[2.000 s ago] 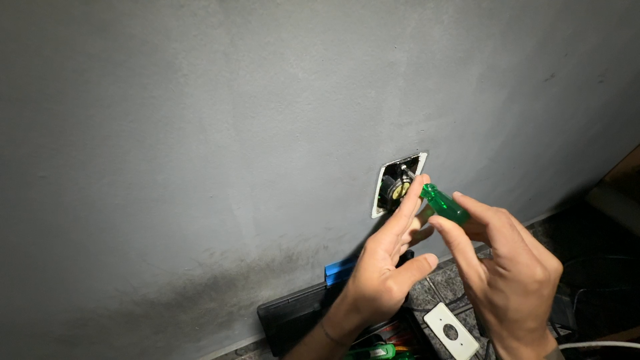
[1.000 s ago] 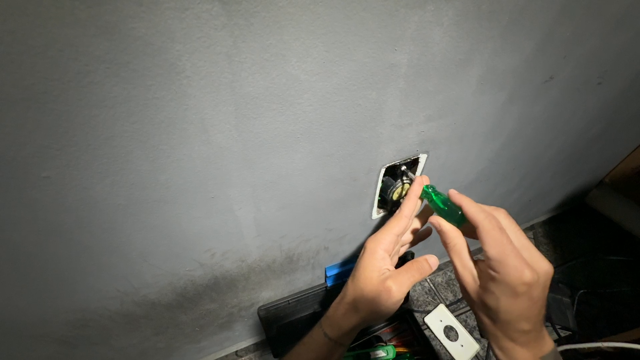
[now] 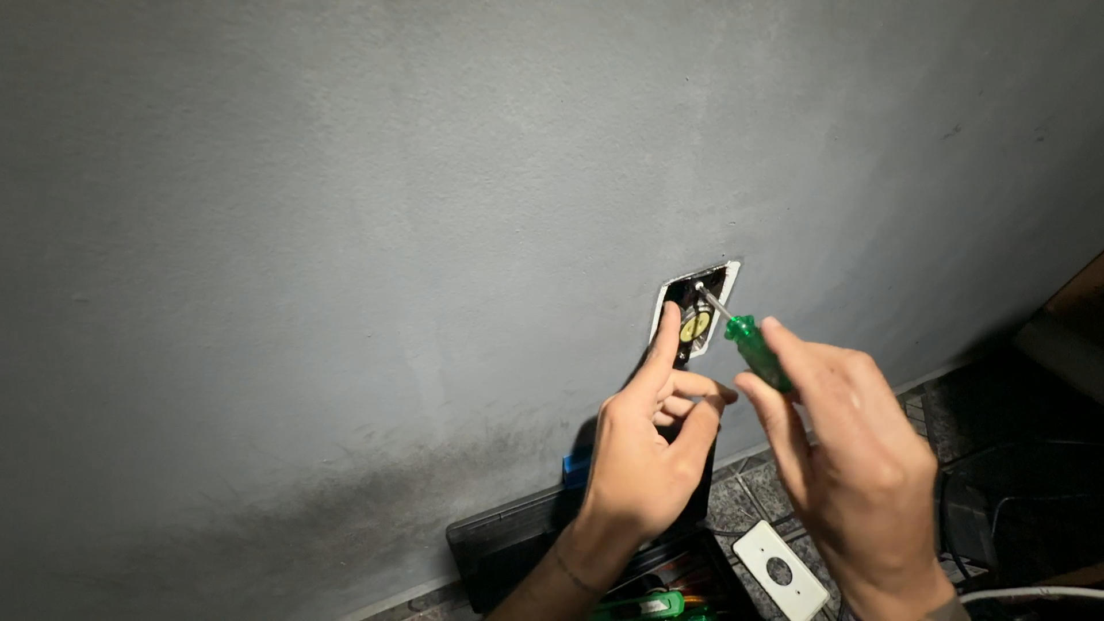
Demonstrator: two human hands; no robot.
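My right hand point(image 3: 849, 448) grips a screwdriver with a clear green handle point(image 3: 757, 352). Its thin metal shaft slants up and left to a screw point(image 3: 699, 285) at the top of an electrical outlet point(image 3: 695, 326) with a yellowish round face. The outlet sits in a rectangular wall box with a rough white edge point(image 3: 730, 280). At the left side of that opening, the index finger of my left hand point(image 3: 647, 448) rests against the outlet or its edge. The other fingers of this hand are curled loosely below the opening and hold nothing that I can see.
Below my hands, an open black toolbox point(image 3: 509, 535) stands by the wall with a green-handled tool point(image 3: 642, 606) inside. A white outlet cover plate point(image 3: 780, 571) with a round hole lies on the tiled floor. Dark cables and a white cable point(image 3: 1026, 593) run at the lower right.
My left index finger has shifted from beside the screwdriver's shaft to the left edge of the opening, so the shaft and the outlet's face show more fully.
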